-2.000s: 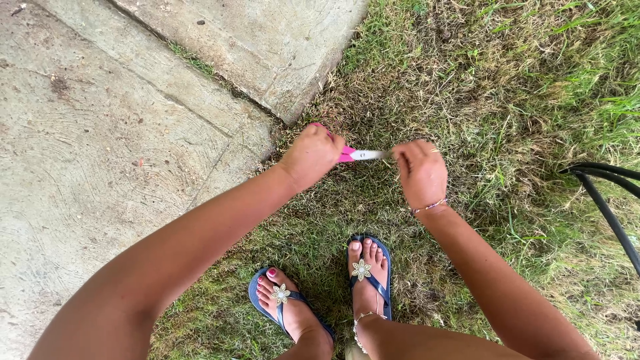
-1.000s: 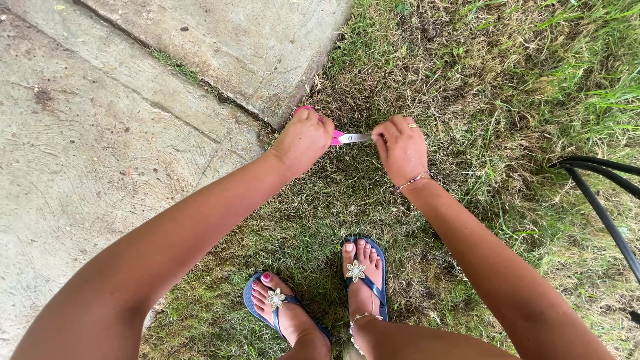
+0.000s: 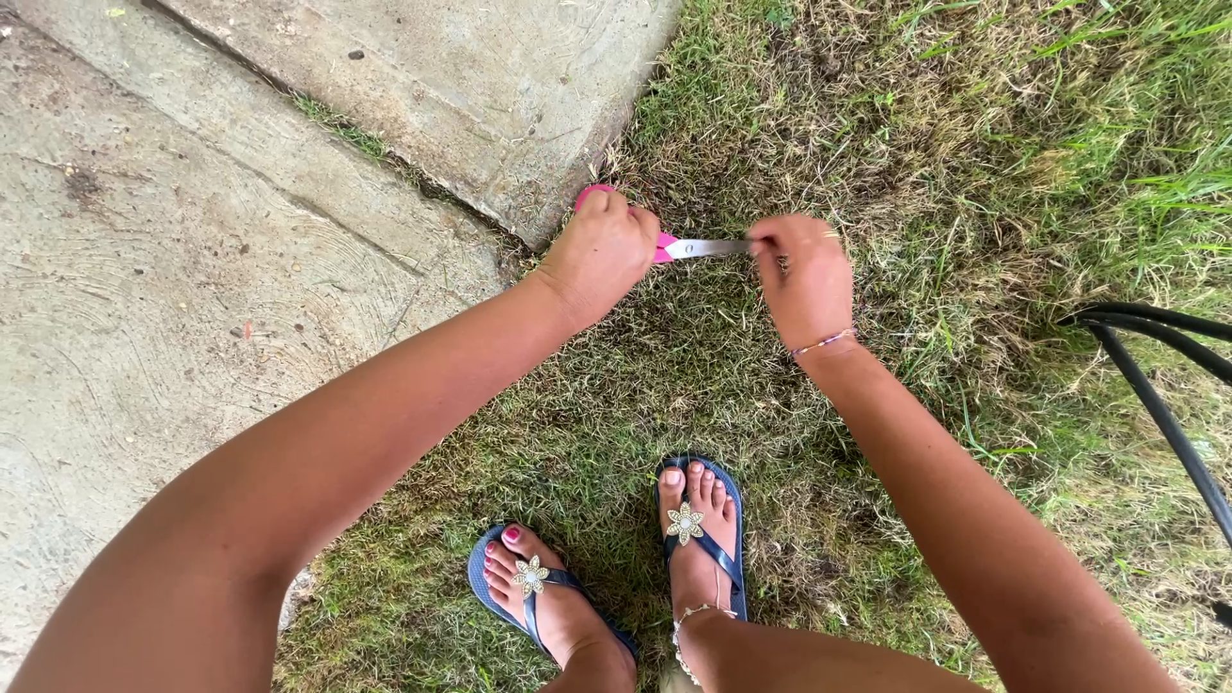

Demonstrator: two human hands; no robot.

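A pair of scissors (image 3: 701,247) with pink handles and metal blades lies level above the grass. My left hand (image 3: 604,243) is closed around the pink handles; part of one handle loop shows past the knuckles. The blades look shut and point right. At the blade tips is my right hand (image 3: 801,265), thumb and fingertips pinched together there. Whether those fingers grip the tip or something thin beside it cannot be told. A thin beaded bracelet (image 3: 824,342) circles the right wrist.
Concrete slabs (image 3: 192,289) with a grassy joint fill the left side. Short, partly dry grass (image 3: 616,385) covers the ground elsewhere. My feet in blue flip-flops (image 3: 736,539) stand below the hands. Black cables or tubes (image 3: 1155,385) rise from the grass at the right.
Both hands stay about the scissors, left at the handles and right near the tips. The right fingers have shifted slightly about the blade end.
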